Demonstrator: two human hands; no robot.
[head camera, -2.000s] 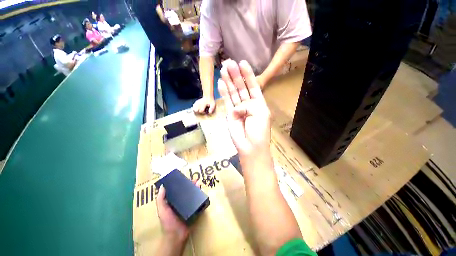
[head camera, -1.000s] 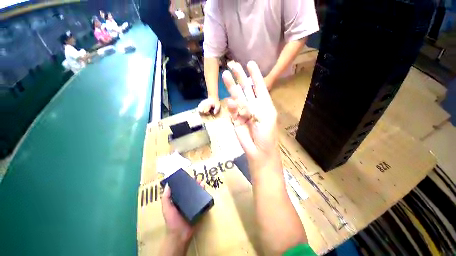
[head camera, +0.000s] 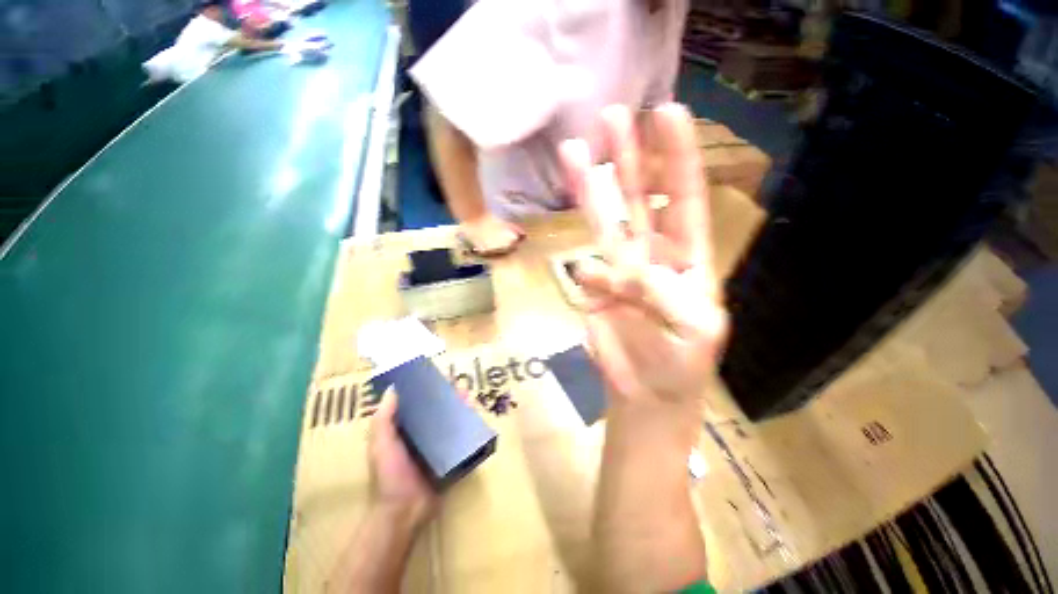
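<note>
My left hand (head camera: 403, 470) holds a black oblong housing (head camera: 436, 422) low over the cardboard, its cut-out end towards me. My right hand (head camera: 650, 279) is raised, palm towards me, with fingers spread and somewhat blurred. I see nothing held in it. A flat black panel (head camera: 577, 381) lies on the bench left of my right wrist. Tiny black pieces (head camera: 497, 401) lie on the cardboard by the printed letters. A pale bin (head camera: 448, 297) with dark pieces in it stands beyond the housing. A white slip (head camera: 398, 341) lies in front of the bin.
A tall black stack (head camera: 864, 221) stands at right on the cardboard bench cover (head camera: 864, 487). A green conveyor belt (head camera: 186, 313) runs along the left. A person in a pale pink shirt (head camera: 557, 70) leans opposite. A small pale tray (head camera: 571, 276) is partly behind my right hand. Flattened cartons are at lower right.
My right hand has shifted right and its fingers have spread. The person opposite has leaned to the left, and the small pale tray now shows. The view has tilted. My left hand still holds the housing.
</note>
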